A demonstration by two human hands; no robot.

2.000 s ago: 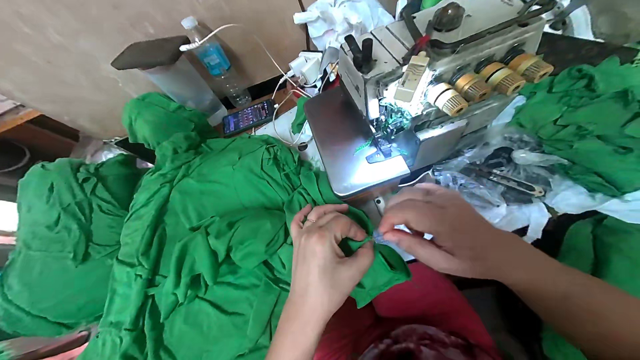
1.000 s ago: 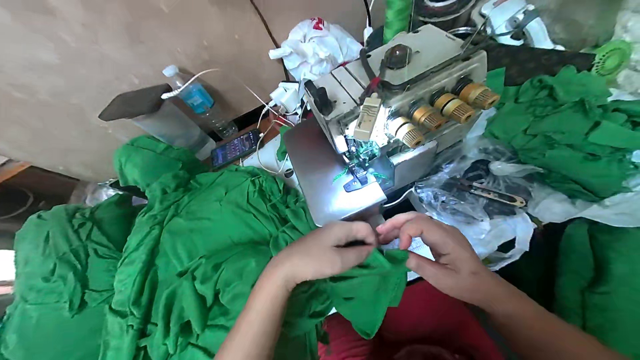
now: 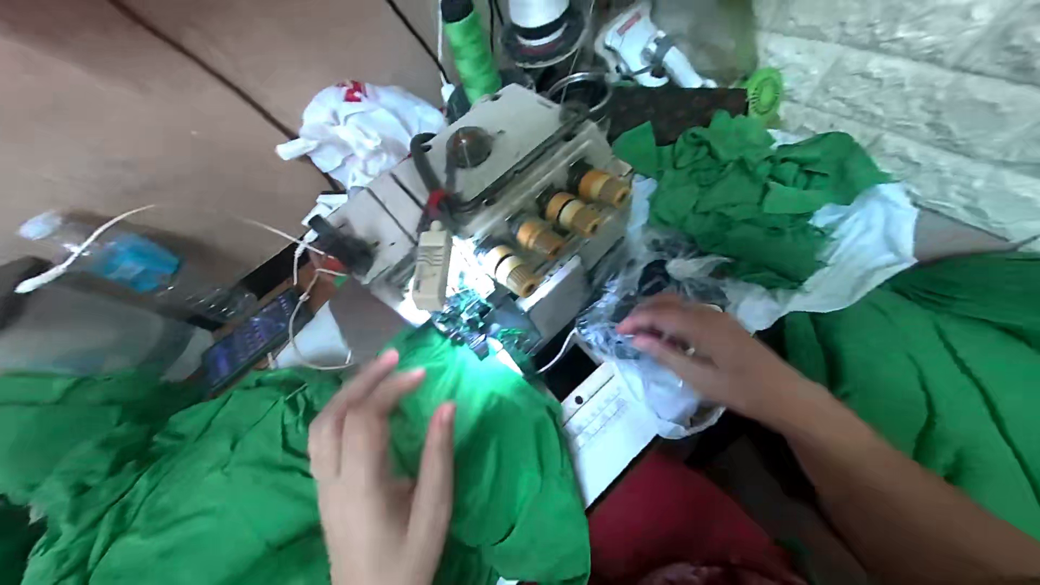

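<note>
My left hand (image 3: 378, 463) lies with its fingers spread over green fabric (image 3: 504, 455), whose far edge is at the lit needle area of an overlock sewing machine (image 3: 479, 187). Out to the right, my right hand (image 3: 682, 349) is above a clear plastic bag (image 3: 642, 382) with dark items in it. Its fingers are bent; whether they grip anything cannot be told. Green thread bits cling around the presser foot (image 3: 467, 321).
A phone (image 3: 248, 337) and a plastic bottle (image 3: 134, 256) lie at the left by a grey bin. Green thread (image 3: 471, 53) stands on a cone behind the machine. More green cloth (image 3: 739, 195) is heaped at the right, near a white plastic bag (image 3: 366, 130) further left.
My hands, together at the fabric edge before, are now apart. The green fabric now covers the machine's plate near the needles, and my right hand has moved to the plastic bag. The view has shifted.
</note>
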